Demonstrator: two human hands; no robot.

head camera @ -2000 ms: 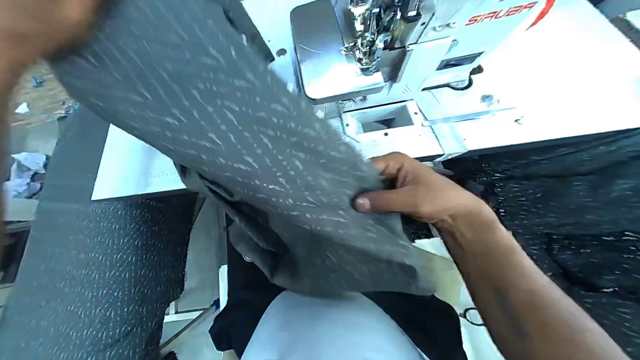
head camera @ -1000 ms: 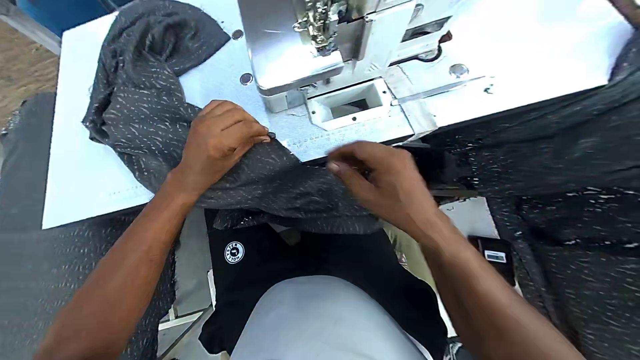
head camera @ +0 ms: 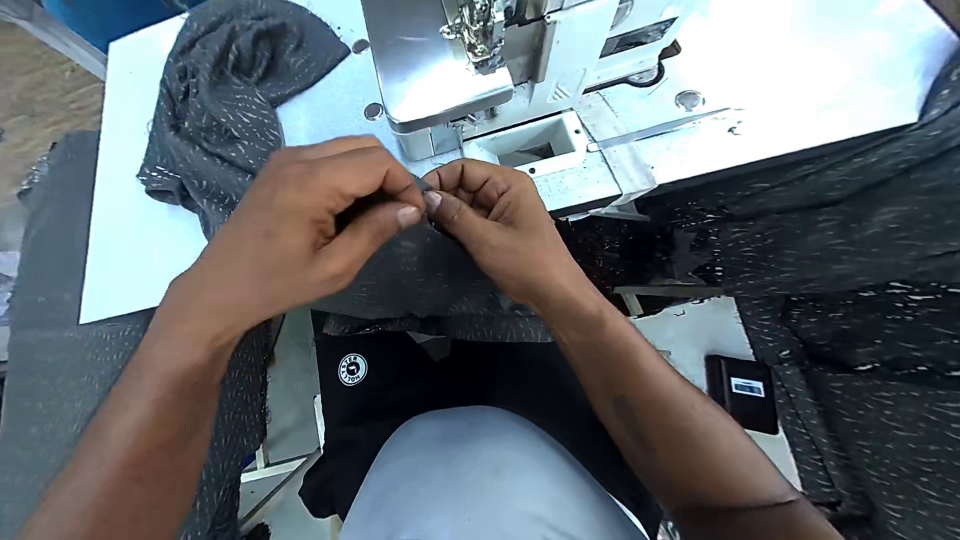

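A dark grey fabric piece with white flecks (head camera: 225,112) is bunched on the left of the white sewing table and runs down under my hands toward my lap. My left hand (head camera: 315,217) pinches an edge of it between thumb and fingers. Close against it, my right hand (head camera: 499,225) pinches the same edge, fingertips nearly touching the left ones. Just beyond my hands is the Siruba industrial sewing machine (head camera: 442,82), with its metal cover plate, its needle and looper parts and an open white recess (head camera: 536,150). The pinched edge itself is mostly hidden by my fingers.
More dark flecked fabric (head camera: 840,225) hangs over the table's right edge, and grey fabric (head camera: 56,285) hangs at the left. A metal strip (head camera: 660,130) lies right of the recess. A black object with a label (head camera: 742,394) rests on a pale surface at lower right.
The fabric, earlier raised and spread before the machine, now lies lower and bunched at left. My hands have come together at one edge; a second ago they were apart.
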